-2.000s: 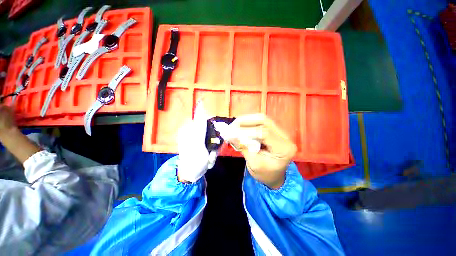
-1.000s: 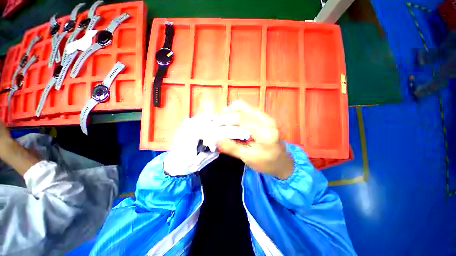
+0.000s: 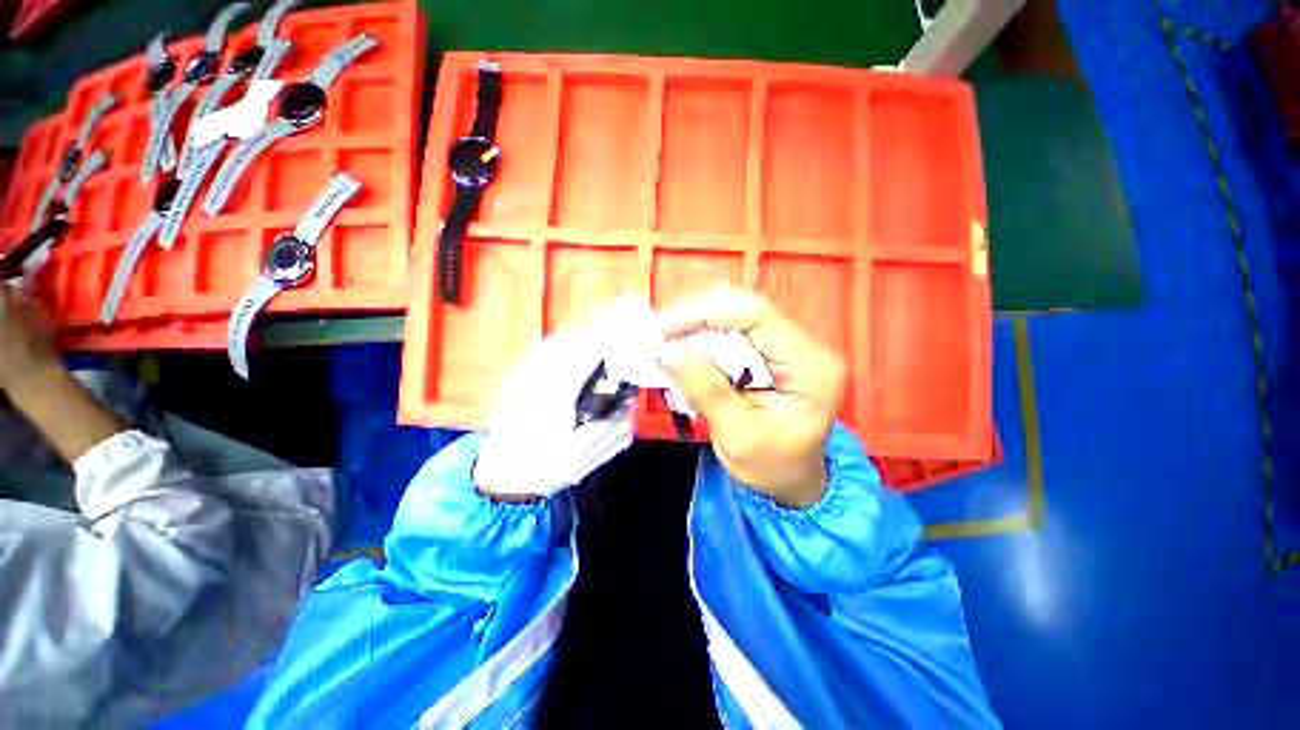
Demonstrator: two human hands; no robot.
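Observation:
My left hand (image 3: 549,414), in a white work glove, is closed around a black-strap wristwatch (image 3: 605,394); part of its dark case shows between the fingers. My bare right hand (image 3: 763,399) pinches a small crumpled white wiping cloth (image 3: 730,355) against the watch. A dark bit of strap shows below and beside the right fingers; the rest of the watch is hidden. Both hands are over the lower edge of an orange-red watch tray (image 3: 807,251). Another black-strap wristwatch (image 3: 473,161) lies upright along the tray's left column.
A neighbouring orange-red tray (image 3: 374,158) at the left holds several grey-strap wristwatches (image 3: 291,261) and a white slip (image 3: 237,117). Another person's hand (image 3: 26,342) is at its lower left. A stacked tray edge (image 3: 934,472) shows below right. A pale metal post (image 3: 964,34) stands behind.
The dark case shows again between my left fingers, and my right hand has shifted slightly right with the cloth more spread. The neighbour's hand now has a dark strap beside it.

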